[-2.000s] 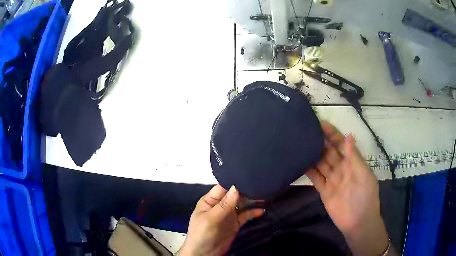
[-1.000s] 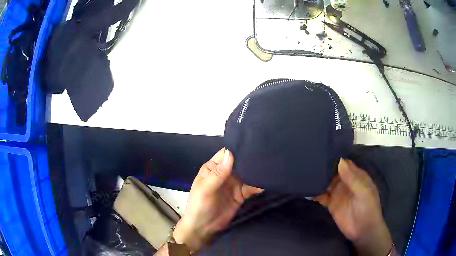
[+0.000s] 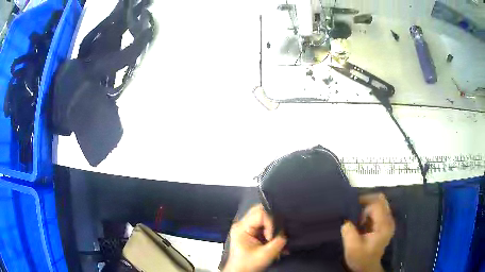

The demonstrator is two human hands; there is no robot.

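A partly sewn black pouch body (image 3: 308, 191) lies across the table's front edge, its upper part over the table and its lower part towards my lap. A pale toothed zipper line runs along its top and left edge. My left hand (image 3: 259, 239) is at its lower left side, fingers curled on the fabric. My right hand (image 3: 369, 228) is at its lower right side, blurred, with bent fingers. Whether the right fingers pinch the fabric is hard to tell, as the dark pouch merges with the dark clothing.
The needle area (image 3: 314, 48) is at the top. Black snips (image 3: 367, 79) on a cord (image 3: 407, 138) and a purple-handled tool (image 3: 424, 56) lie right of it. Black panels (image 3: 95, 127) and looped strips (image 3: 125, 53) lie left, beside a blue bin (image 3: 45, 101). A tan case (image 3: 154, 249) is below.
The pouch has moved lower in the view, towards my body, with both hands beside it. My fingers are more curled. The camera view has shifted, bringing the needle area back into view.
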